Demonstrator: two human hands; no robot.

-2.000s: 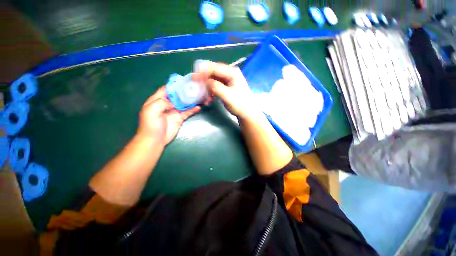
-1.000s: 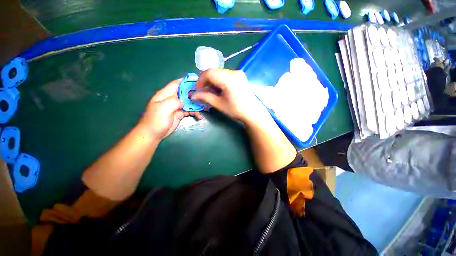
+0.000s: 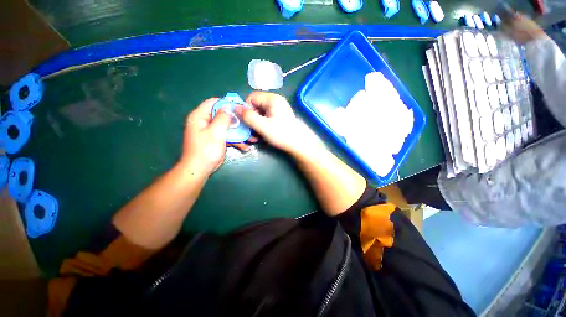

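My left hand (image 3: 205, 133) holds a blue plastic housing (image 3: 239, 132) over the green bench. My right hand (image 3: 271, 119) is on the same housing from the right, its thumb and fingers pressing on the face. A whitish translucent piece seems to lie on the housing under the thumbs; its edges are hard to tell. The blue bin (image 3: 319, 102) to the right holds a heap of clear plastic inserts (image 3: 378, 127). A whitish pad (image 3: 265, 74) with a thin rod lies beyond my hands.
Several loose blue housings (image 3: 42, 213) lie at the left edge. Blue units (image 3: 350, 5) stand in a row beyond the blue rail (image 3: 248, 34). Stacked blister trays (image 3: 490, 99) stand at the right beside a person in a grey sleeve (image 3: 552, 68). Cardboard shows at far left.
The whitish piece now shows on the housing, which was bare a second ago. Both thumbs have come together on it. The other person's hand has appeared at the upper right.
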